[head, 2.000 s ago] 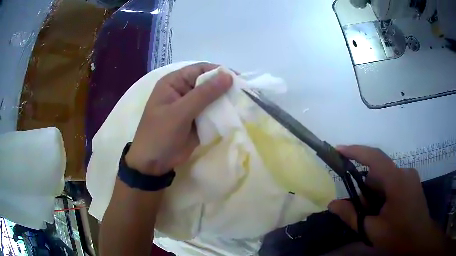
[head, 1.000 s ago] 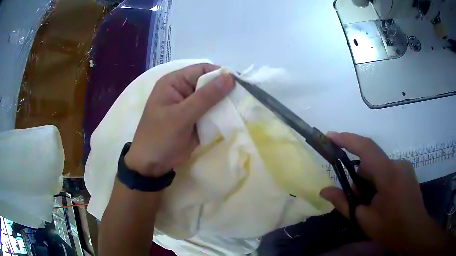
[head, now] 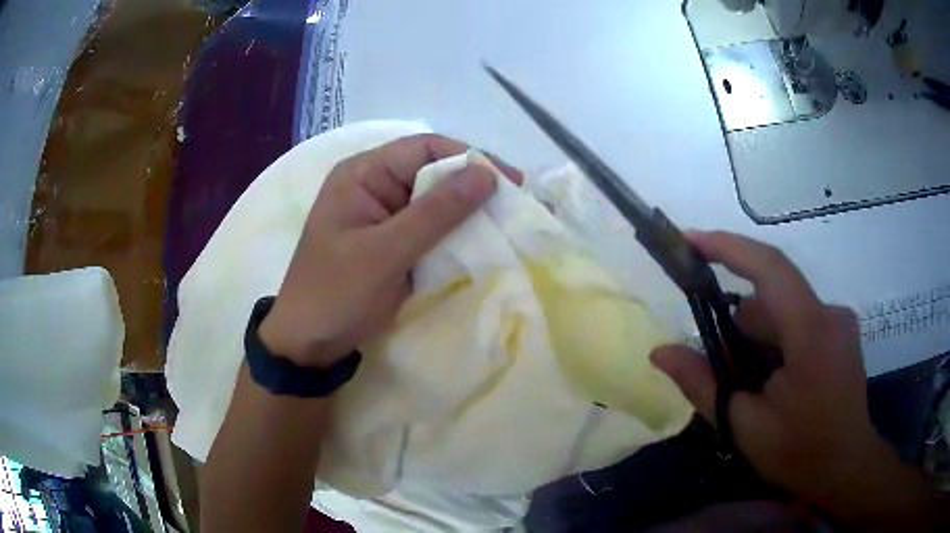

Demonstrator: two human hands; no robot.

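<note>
The cream garment piece (head: 469, 416) lies bunched across the near side of the table, with yellowish folds and short dark marks on it. My left hand (head: 385, 239), with a dark band at the wrist, pinches the folded seam edge (head: 448, 167) between thumb and fingers. My right hand (head: 792, 364) holds the fabric scissors (head: 656, 234) by the black handles. The blades look closed and point up and left, with the tip above the cloth and apart from it. A small white scrap (head: 563, 187) shows just right of my left fingertips.
The sewing machine's shiny needle plate (head: 760, 83) is at the upper right. A printed ruler (head: 906, 312) runs along the table edge at right. A purple-covered surface (head: 229, 104), a brown strip (head: 104, 187) and another cream fabric piece (head: 57, 354) are at left.
The scissors have moved off the seam edge, their tip now up and away from my left fingers. My right hand has risen slightly. My left hand keeps its pinch on the cloth.
</note>
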